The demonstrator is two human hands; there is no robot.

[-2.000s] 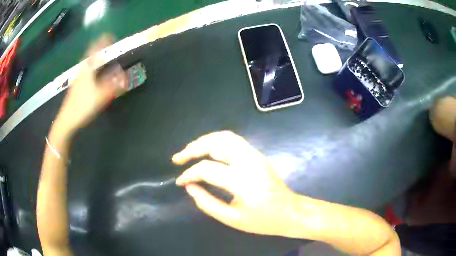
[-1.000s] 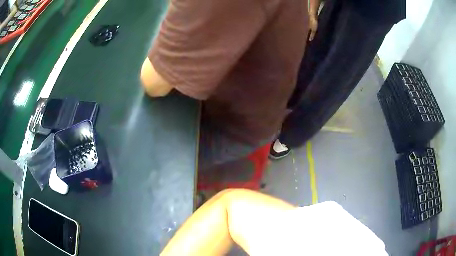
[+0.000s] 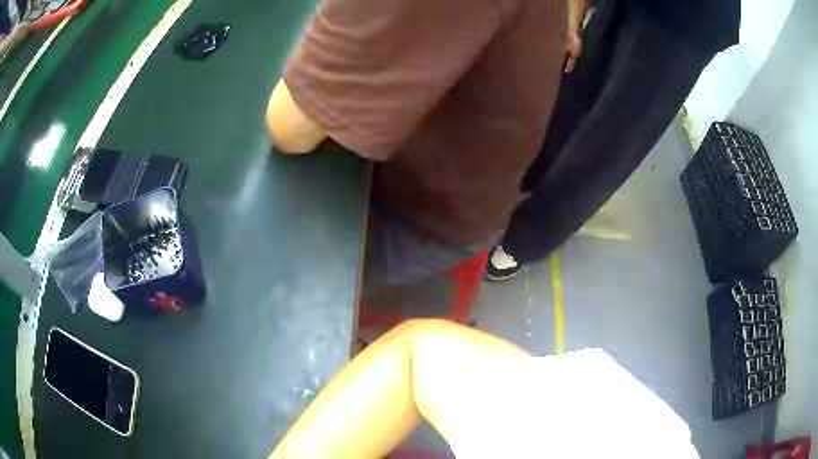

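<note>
Neither of my hands shows; only my bent arm and a white sleeve are at the bottom centre, with the hand cut off by the lower edge. A smartphone (image 3: 90, 381) with a dark screen and pale rim lies on the bench at the lower left. A dark blue open tin (image 3: 154, 255) with a red mark holds many small shiny pieces. A small white case (image 3: 106, 298) lies between tin and smartphone. A clear plastic bag (image 3: 76, 255) is beside the tin, and a dark flat pouch (image 3: 133, 177) is behind it.
The green conveyor (image 3: 45, 143) runs along the left beyond a pale rail (image 3: 112, 97). A black crumpled item (image 3: 202, 41) lies on the bench. A person in a brown shirt leans at the bench; another in dark trousers stands behind. Black crates (image 3: 740, 202) stand on the grey floor at right.
Since the first frame the view has swung right, and both hands have left the picture. Since the second, the bench items sit slightly higher in view.
</note>
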